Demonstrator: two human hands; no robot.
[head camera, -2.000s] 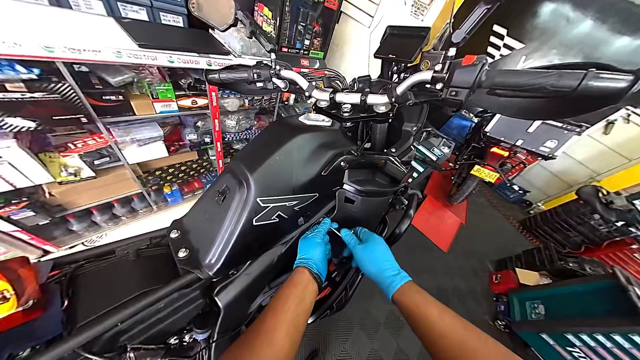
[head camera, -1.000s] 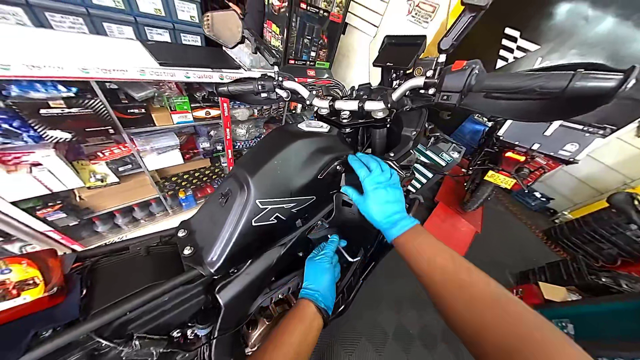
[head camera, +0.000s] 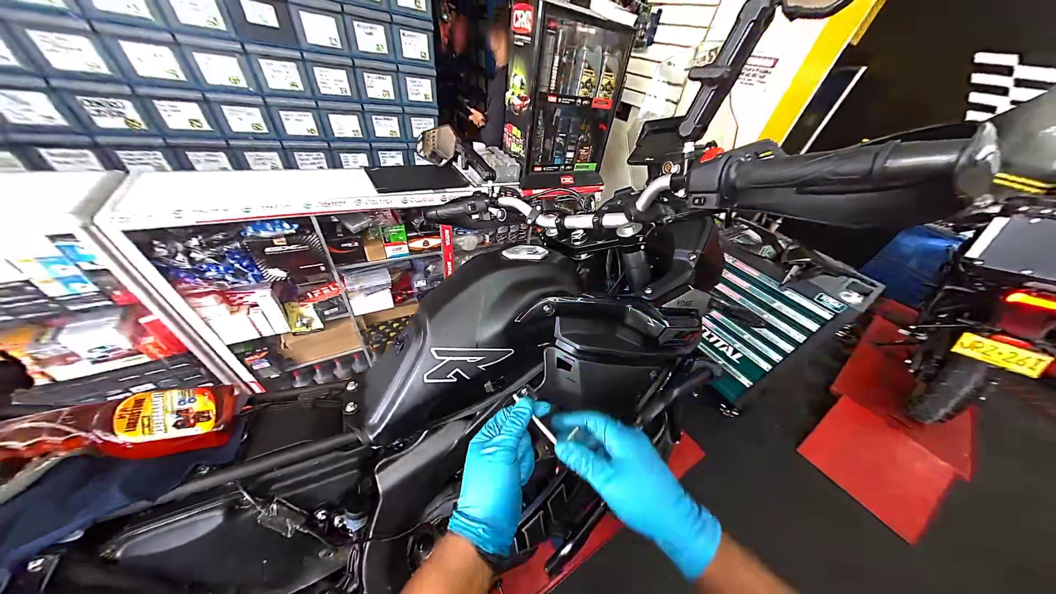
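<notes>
Both hands wear blue gloves and meet beside the black side panel (head camera: 582, 375) of a motorcycle, below its fuel tank (head camera: 470, 322). My left hand (head camera: 497, 474) pinches the upper end of a thin metal tool, perhaps a hex key (head camera: 540, 427), close to the panel's rear edge. My right hand (head camera: 631, 487) is at the tool's other end, its fingers curled; whether it grips the tool is unclear. The tool's tip and any fastener there are hidden by the left fingers. Above and beyond the hands is the silver handlebar (head camera: 590, 220).
A bottle of red liquid (head camera: 157, 421) lies on the motorcycle's rear at left. Behind stand a glass display counter (head camera: 280, 202) and drawer cabinets (head camera: 247, 74). A person is partly visible behind. To the right are a green tool chest (head camera: 755, 330), red ramps (head camera: 874, 445) and another motorcycle (head camera: 961, 363).
My right hand has come down from the upper part of the side panel to the tool near my left hand. The view has shifted noticeably.
</notes>
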